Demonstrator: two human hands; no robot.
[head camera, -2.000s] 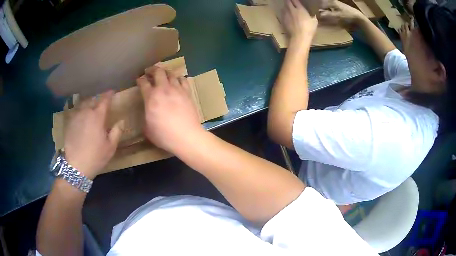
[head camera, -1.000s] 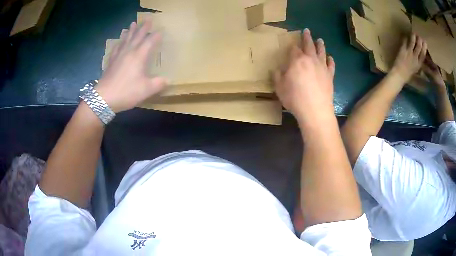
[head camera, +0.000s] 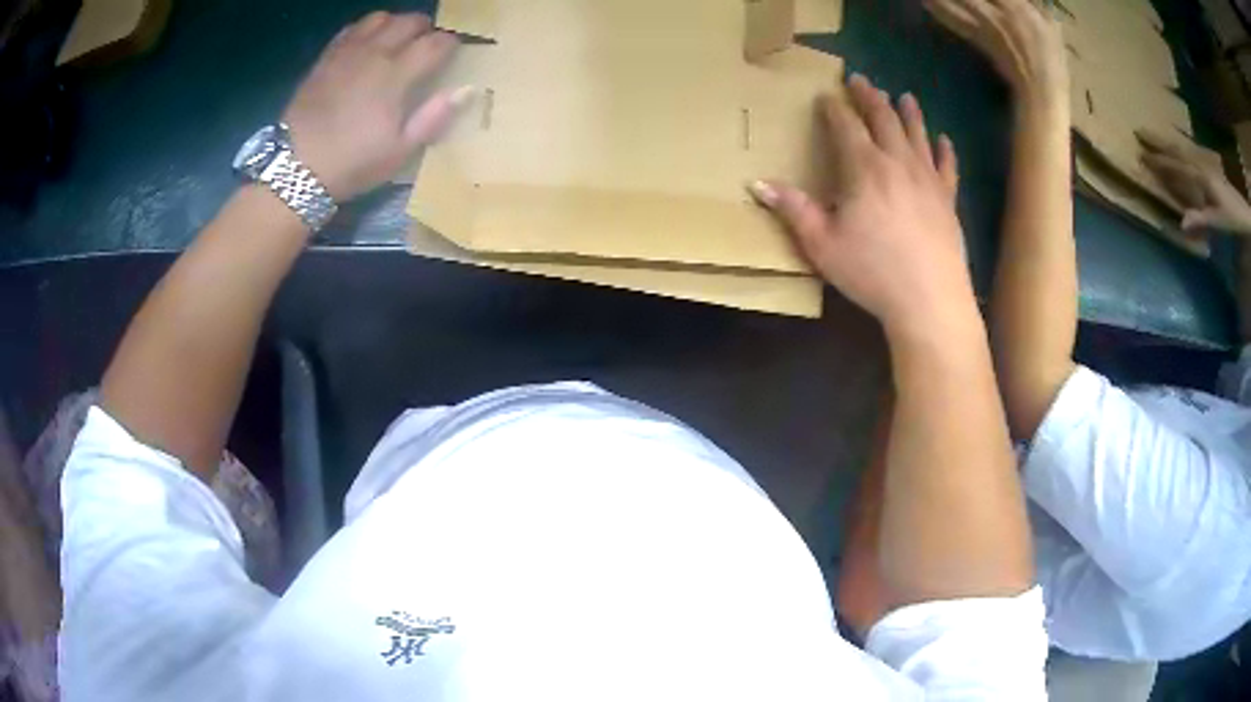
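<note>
A brown box blank (head camera: 617, 151) lies before me at the table's front edge, cut off by the top of the picture. It has short dark slots on both sides and a long raised or folded panel (head camera: 645, 247) along its near edge. My left hand (head camera: 364, 103), with a metal watch at the wrist, lies over its left side, thumb at the left slot. My right hand (head camera: 878, 206) lies spread over its right side, thumb on the blank. Both hands hide the end flaps. A small tab (head camera: 768, 28) stands up at the upper right.
The green table (head camera: 179, 165) has a curved front edge. A brown cardboard piece (head camera: 110, 30) lies at the upper left. At the right, a neighbouring person's arm (head camera: 1039, 233) reaches over the table near more cardboard blanks (head camera: 1118, 82).
The view has swung right, then shifted slightly. My hands now lie at opposite sides of the blank instead of close together. The near panel looks flatter. The neighbour's near hand has moved off their blanks.
</note>
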